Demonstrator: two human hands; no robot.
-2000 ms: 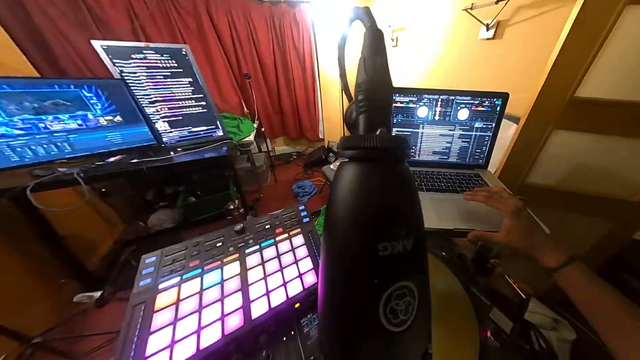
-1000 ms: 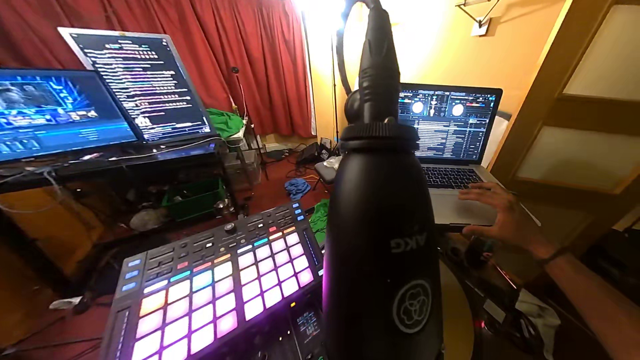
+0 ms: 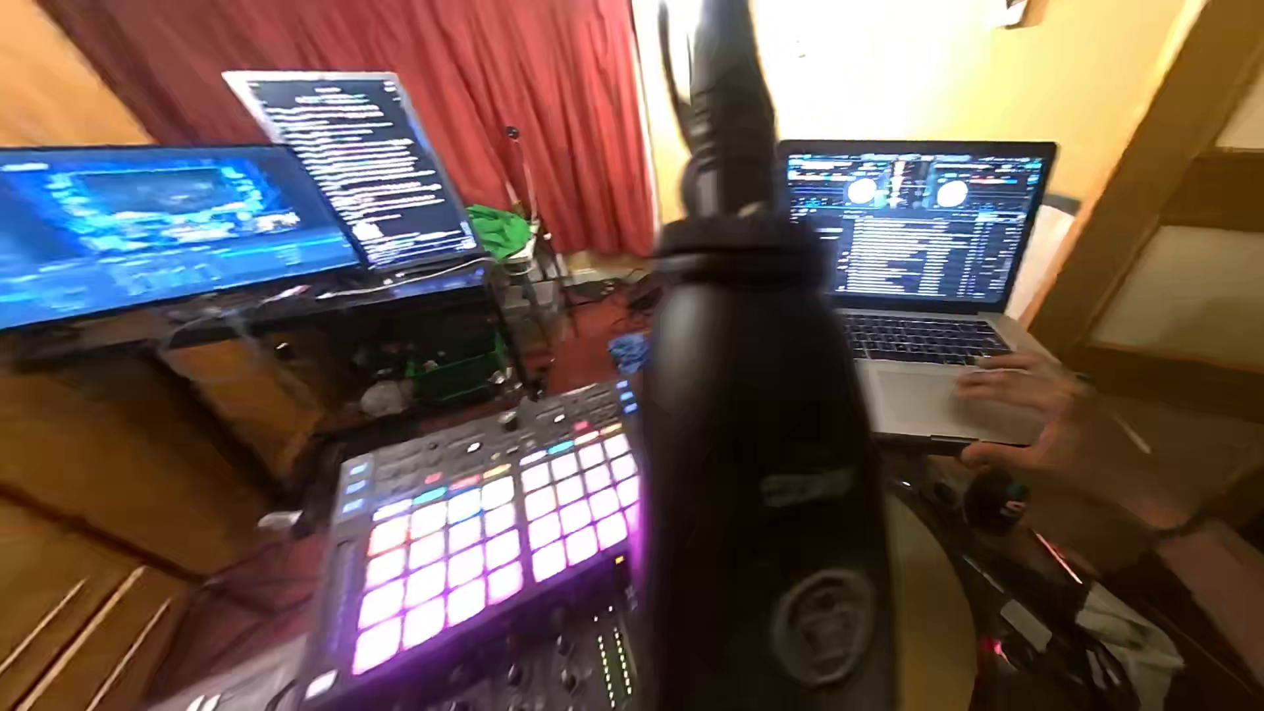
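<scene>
At the right, my right hand (image 3: 1037,415) rests over the palm rest and trackpad of an open laptop (image 3: 948,395), its fingers apart and holding nothing. DJ software with two round decks and a track list shows on the laptop's screen. A black AKG microphone (image 3: 760,444) stands large in the foreground and hides the middle of the view, including the laptop's left edge. Left of it lies a pad controller (image 3: 464,533) with lit white and pink pads, beside a mixer (image 3: 592,662) with green level lights. My left hand is not in view.
A wide monitor (image 3: 178,227) and an upright screen with text (image 3: 365,168) stand on a desk at the left. Behind are a red curtain (image 3: 583,109) and a green cloth (image 3: 499,232). Cables and a white cloth (image 3: 1131,632) lie at the lower right.
The view has shifted. My right hand stays at the laptop's trackpad side, with no plain change in its hold.
</scene>
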